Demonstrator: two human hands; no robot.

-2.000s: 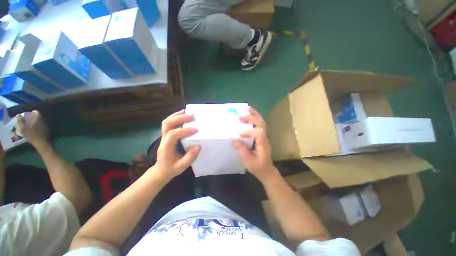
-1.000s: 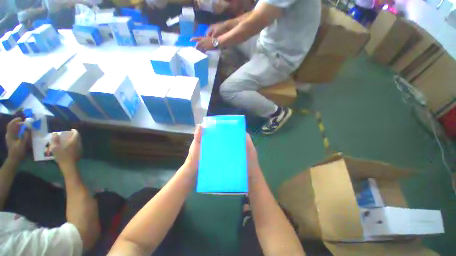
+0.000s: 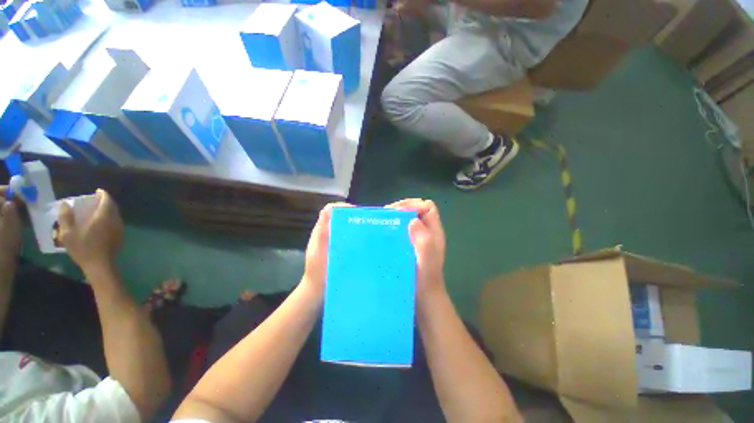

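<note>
A colour box (image 3: 369,289) is held upright in front of me, its plain blue side with small white print near the top facing me. My left hand (image 3: 318,252) grips its left edge, mostly hidden behind the box. My right hand (image 3: 427,244) grips the upper right edge, with its thumb on the side and fingers at the top corner. The box's far side is hidden.
Blue and white retail boxes (image 3: 310,124) stand on the white-topped table (image 3: 240,169) at the left. An open shipping carton (image 3: 591,330) holding boxes is at the lower right. A person's hand (image 3: 93,235) holds a white piece at the left. Another person sits beyond.
The box was first held with its white faces up; now its blue side faces me. Since a second ago its top shows print, and my right fingers have moved onto its top corner.
</note>
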